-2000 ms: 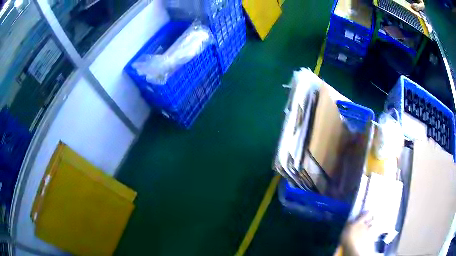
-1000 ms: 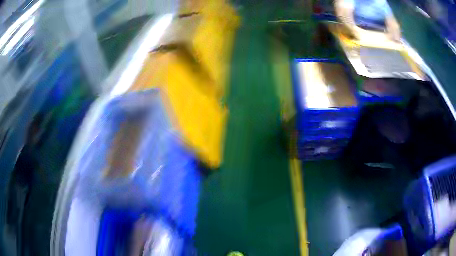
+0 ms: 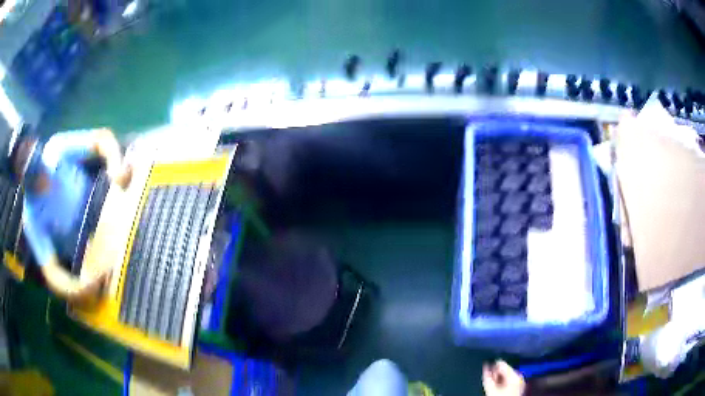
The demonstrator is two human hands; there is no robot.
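Note:
A blue-rimmed tote (image 3: 462,232) stands right of centre, near the belt. Rows of small black parts (image 3: 502,224) fill its left side, and a white liner sheet (image 3: 568,232) shows bare on its right side. My right hand (image 3: 504,380) is at the bottom edge, just below the tote and cut off by the frame. It is small and blurred, its fingers look bent, and I cannot tell whether it holds anything. My left hand is out of the picture.
Black parts line the green belt's near edge (image 3: 348,108). At left, a person in blue (image 3: 62,201) reaches to a yellow tray (image 3: 154,340) with rows of parts. A round dark stool seat (image 3: 290,286) stands between. Cardboard (image 3: 665,201) and a clear bag (image 3: 672,344) are at right.
The view has swung right from the aisle, crates and yellow boxes to the belt and tote. My right hand, out of view one second ago, shows at the bottom.

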